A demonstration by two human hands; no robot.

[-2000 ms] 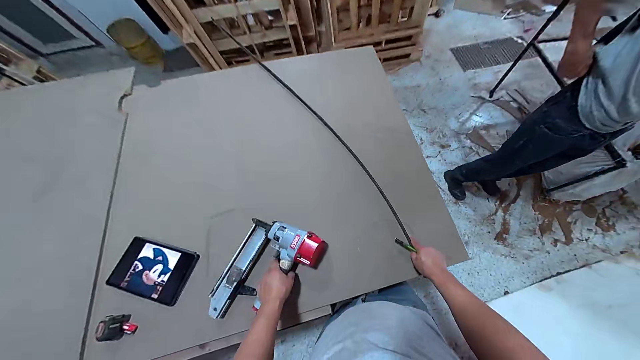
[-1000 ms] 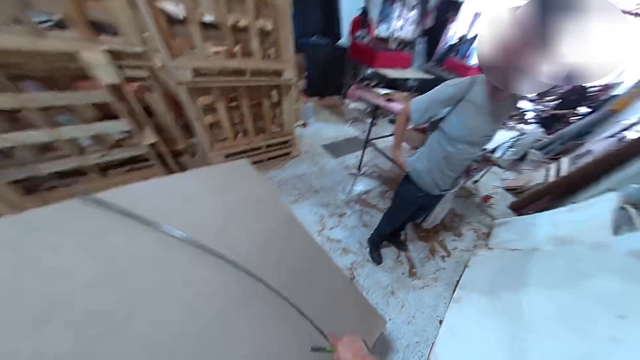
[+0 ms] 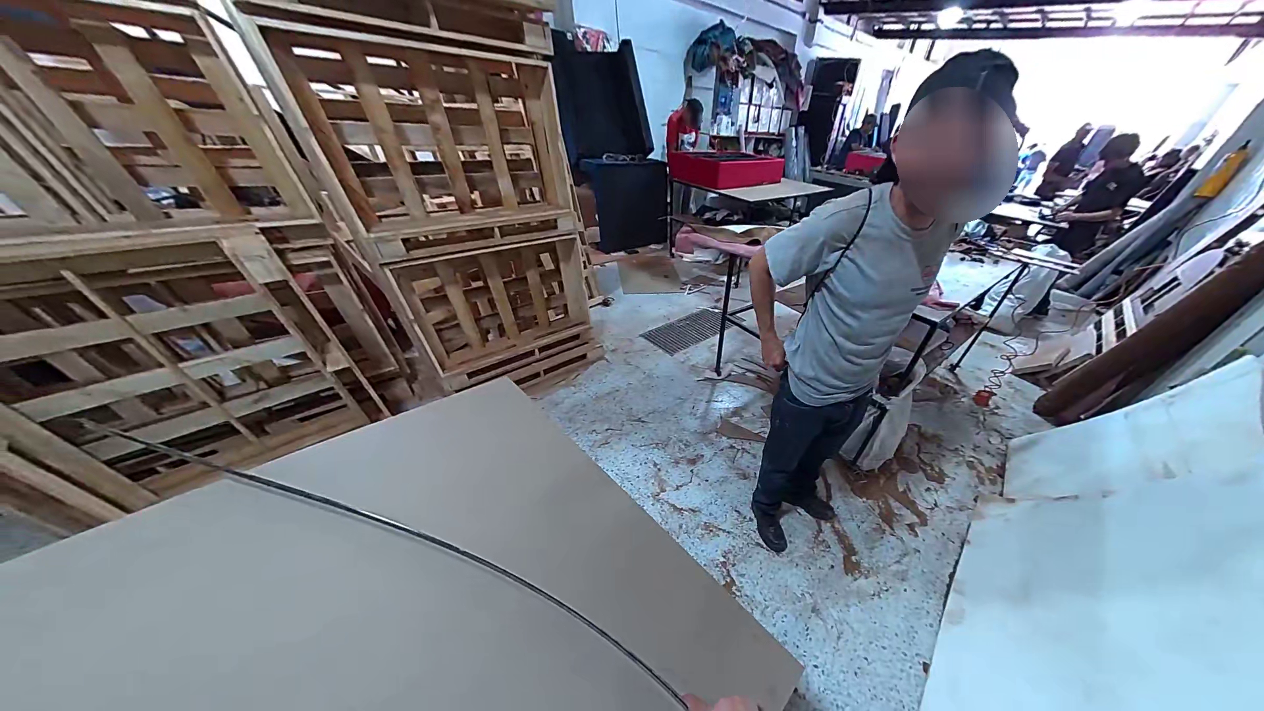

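Observation:
At the bottom edge of the head view, a small part of my right hand [image 3: 723, 703] shows at the near end of a thin dark flexible strip [image 3: 464, 555]. Its fingers are mostly cut off by the frame, so the grip cannot be made out. The strip curves over a large grey-brown board [image 3: 395, 612], and its far end reaches past the board's far edge at the left. My left hand is out of view.
Slatted wooden frames [image 3: 444, 148] stack beyond the board. A person [image 3: 849, 296] stands on the scrap-strewn floor [image 3: 681, 434] to its right. Behind are a metal-legged table [image 3: 731, 247] and a red box [image 3: 726, 170]. A white-covered surface [image 3: 1106, 592] lies at lower right.
The view has swung up and right; my left hand, the nail gun and the tablet from the earliest frame are out of sight. The other person now stands more upright.

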